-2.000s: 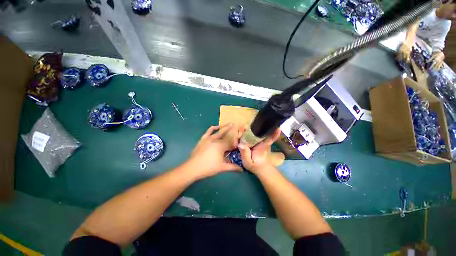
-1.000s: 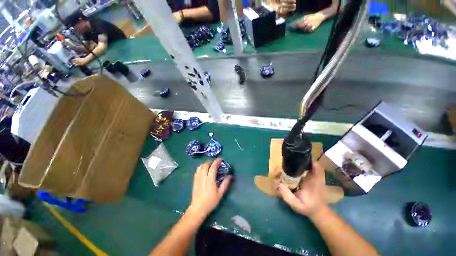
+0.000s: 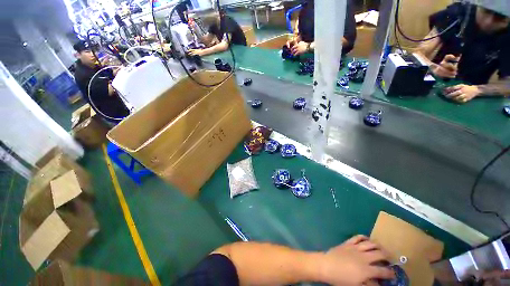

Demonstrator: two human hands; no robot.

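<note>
My left hand (image 3: 358, 262) reaches in from the bottom, its fingers over a blue patterned round unit (image 3: 398, 276) that is cut off by the lower edge. The unit lies on the tan cardboard pad (image 3: 407, 240). A small pale ring (image 3: 403, 260) shows beside the fingers. My right hand cannot be made out. The power screwdriver is out of the picture. The screw feeder (image 3: 483, 261) is partly visible and blurred at the lower right.
Two round units (image 3: 301, 187) lie on the green bench, with two more near its pale edge. A grey bag (image 3: 242, 177), dark red-brown bag (image 3: 258, 139), thin pin (image 3: 334, 196) and pen (image 3: 236, 229) are there. A large carton (image 3: 193, 131) stands left. The conveyor (image 3: 425, 153) carries units; workers sit opposite.
The view has swung left. My left hand has moved from the loose unit on the bench to the cardboard pad, with a unit under its fingers. My right hand and the screwdriver have left view.
</note>
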